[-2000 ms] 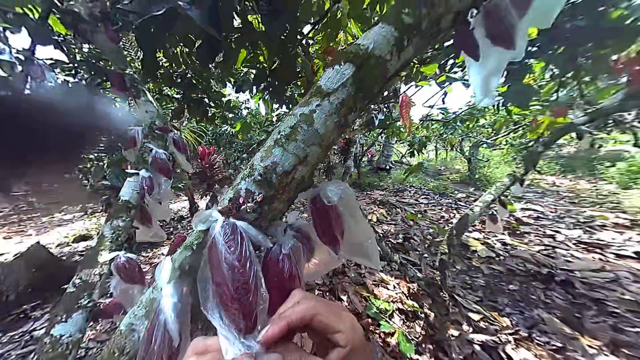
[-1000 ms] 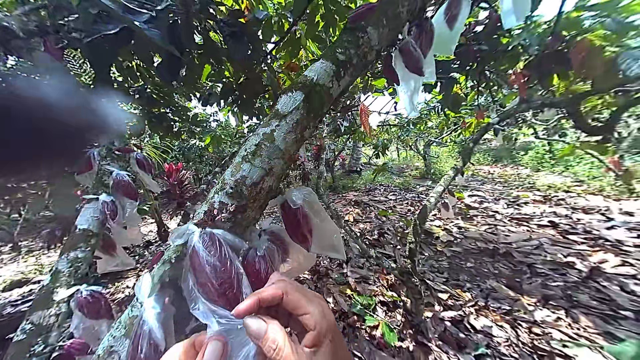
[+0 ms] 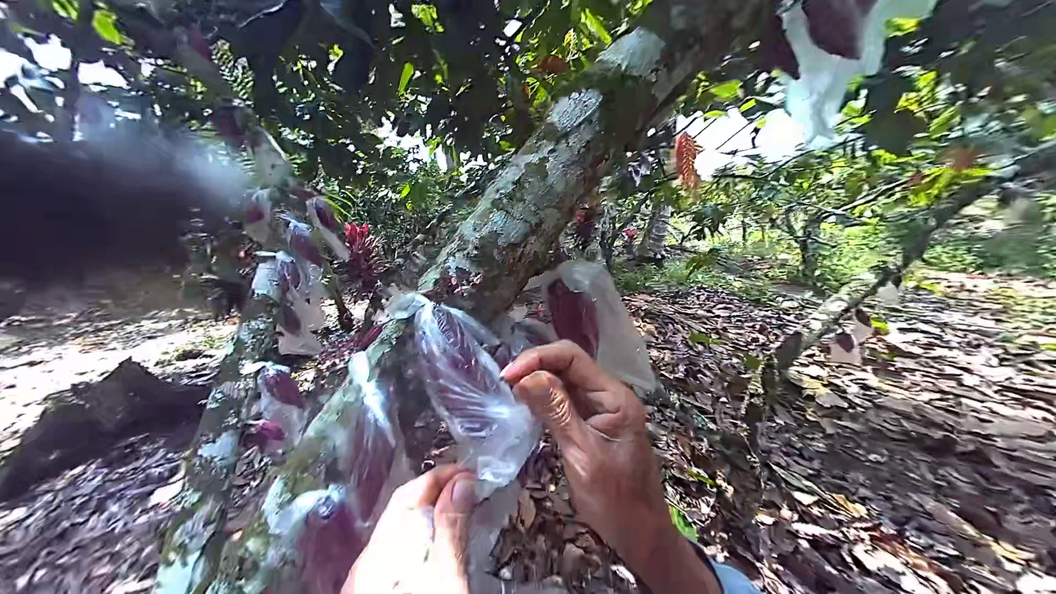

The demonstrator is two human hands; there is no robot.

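A red cacao pod in a clear plastic bag (image 3: 462, 371) hangs from the lichen-covered trunk (image 3: 528, 206), the bag's upper end gathered at the bark. My left hand (image 3: 421, 528) pinches the bag's lower edge between thumb and fingers. Higher and to the right, my right hand (image 3: 598, 437) has thumb and forefinger close together at the bag's right side; whether they grip the film is hard to tell. Behind them hangs another bagged pod (image 3: 573, 313), its bag loose on the right. A further bagged pod (image 3: 371, 454) hangs left of my left hand.
More bagged pods (image 3: 280, 396) hang along a stem at the left, and others (image 3: 833, 33) at upper right. A thin branch (image 3: 841, 305) crosses the right side. Dry leaves (image 3: 907, 462) cover the ground. A dark blur (image 3: 99, 206) hides part of the left.
My right hand has moved up along the bag's right side, apart from my left hand. The bag's lower part is now drawn out to the lower right, with the left hand at its bottom.
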